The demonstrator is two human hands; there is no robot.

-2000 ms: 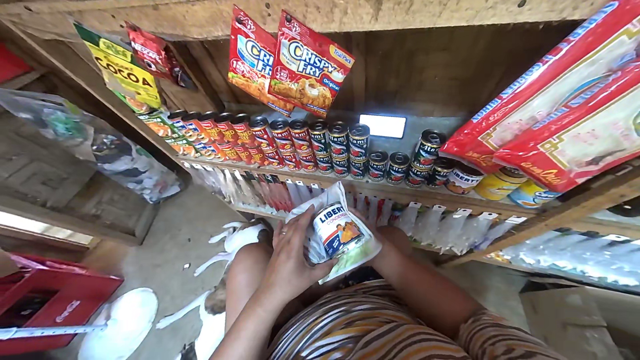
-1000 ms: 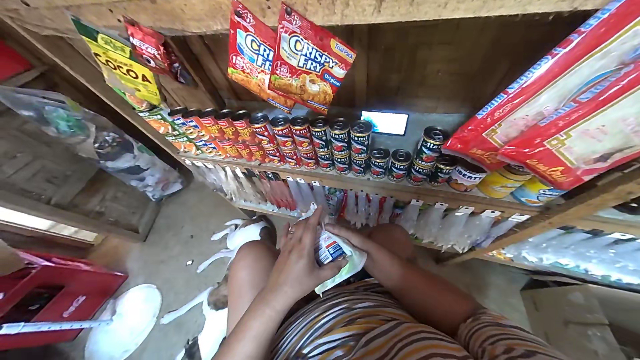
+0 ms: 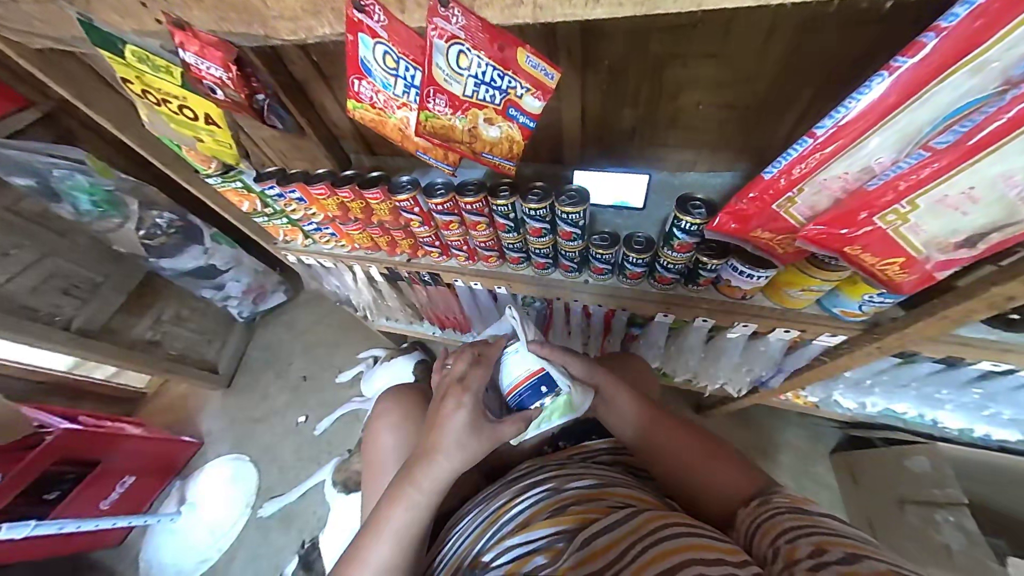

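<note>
A labelled tin can [image 3: 530,380], white with an orange and blue band, sits partly wrapped in a pale cloth or soft plastic [image 3: 566,406] above my lap. My left hand [image 3: 474,392] curls around the can's left side, thumb toward its lower edge. On the other side, my right hand [image 3: 570,366] grips the wrapping near the can's top right; its fingers are mostly hidden. Beyond them, stacked sardine cans [image 3: 538,232] line the wooden shelf [image 3: 592,298], with a Liberty can [image 3: 744,274] farther right.
Crispy Fry packets [image 3: 488,88] and large red packs [image 3: 880,160] hang above the shelf. A lit phone-like screen [image 3: 611,189] lies behind the cans. Small plastic bags [image 3: 720,352] hang below. Dogs [image 3: 392,374] lie on the floor left of my legs, near a red crate [image 3: 88,472]; a cardboard box [image 3: 920,496] stands right.
The can has turned between my hands: its front picture and brand faced up two seconds ago, and a banded part of the label shows now. My right hand has come into view at the wrapping.
</note>
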